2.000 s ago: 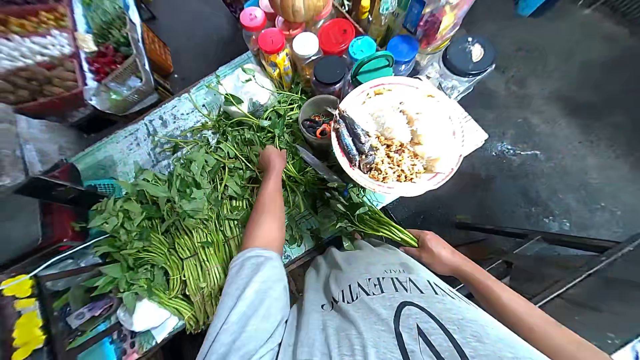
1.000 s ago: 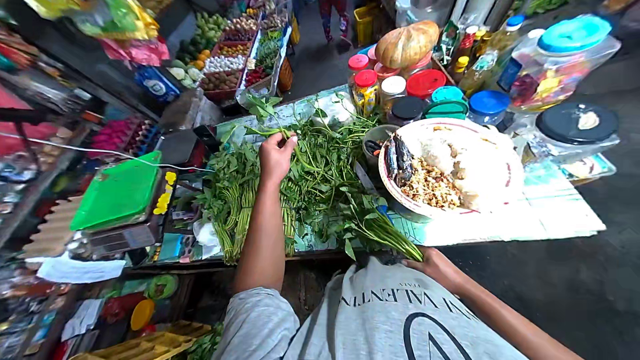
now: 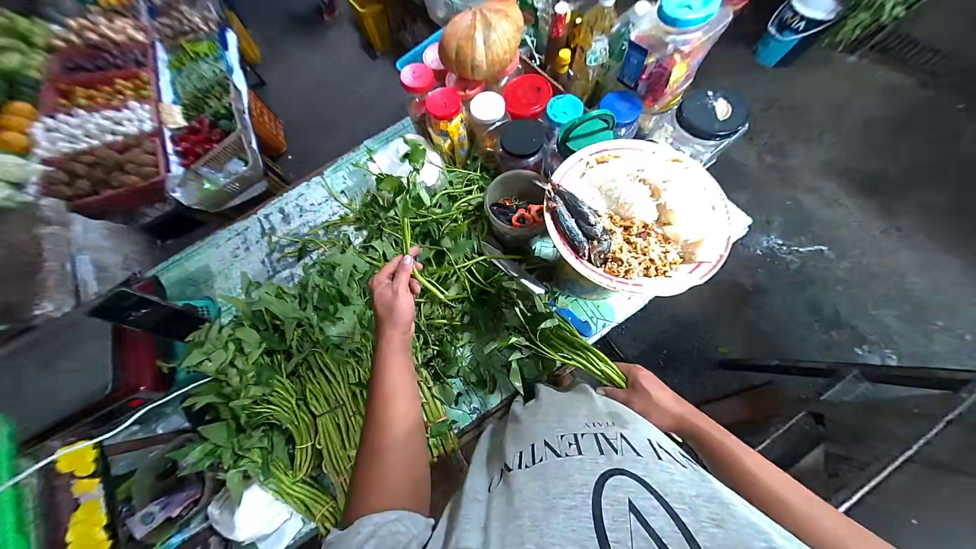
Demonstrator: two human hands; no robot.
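My left hand pinches a leafy green stem above a loose pile of greens. My right hand is closed around the stem ends of a bunch of greens, its leaves pointing up and left over the table edge. Tied bundles of leafy greens lie to the left of my left forearm. A knife blade shows partly between the greens and the plate, and a blue handle lies below it. A plate with fish, rice and chopped food is at the right, beside a cup holding red and dark pieces.
Lidded jars, a pumpkin and bottles stand behind the plate. A white plastic bag lies on the green table. Vegetable crates are at the upper left. A metal frame is low on the right.
Two seconds ago my left hand was down among the greens; now it holds a stem above them. My right hand keeps its hold on the bunch. The view has swung noticeably.
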